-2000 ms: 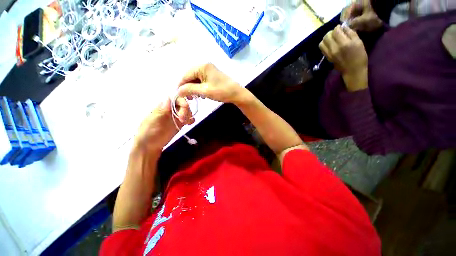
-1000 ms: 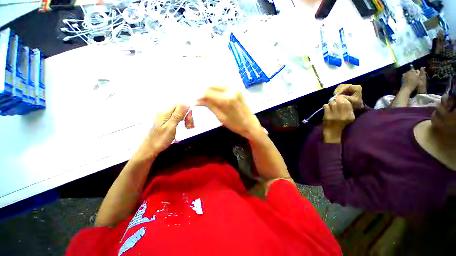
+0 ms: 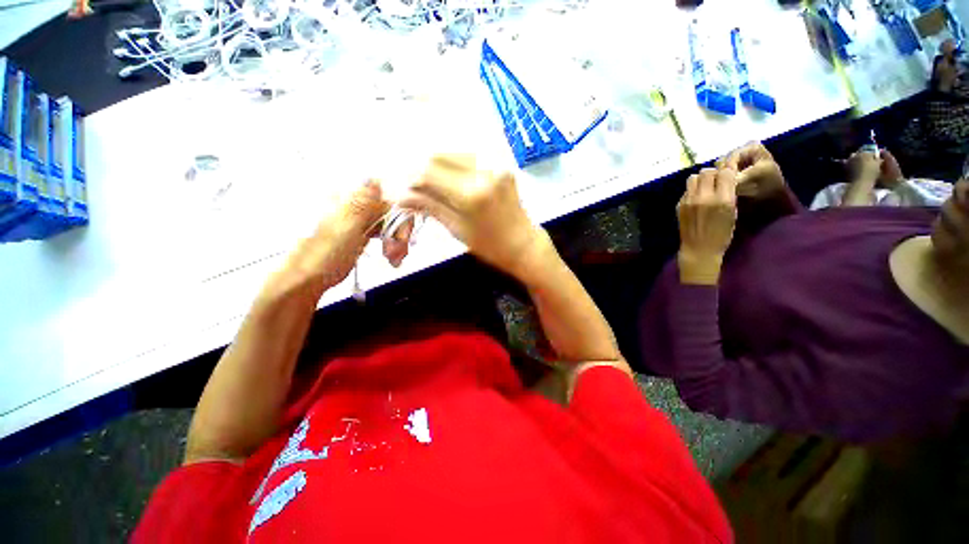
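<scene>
A white USB cable (image 3: 397, 221) is coiled small between my two hands at the bench's front edge, with one white plug end hanging below. My left hand (image 3: 338, 239) holds the coil from the left. My right hand (image 3: 468, 202) is bent over the coil from the right, its fingers blurred at the top. Whether the right fingers grip the cord or something thin is too blurred to tell. A single white coil (image 3: 204, 167) lies faintly on the white bench (image 3: 138, 276) to the left.
A tangled pile of white cables (image 3: 255, 43) lies at the far side. Blue and white boxes (image 3: 43, 154) stand at left; a fanned stack (image 3: 521, 117) lies right of my hands. Two boxes (image 3: 714, 90) lie farther right. A person in purple (image 3: 808, 308) sits close at right.
The view has swung to the right since the oldest frame. My hands stay together at the bench edge; the coil and hanging plug show again after being barely visible one second ago.
</scene>
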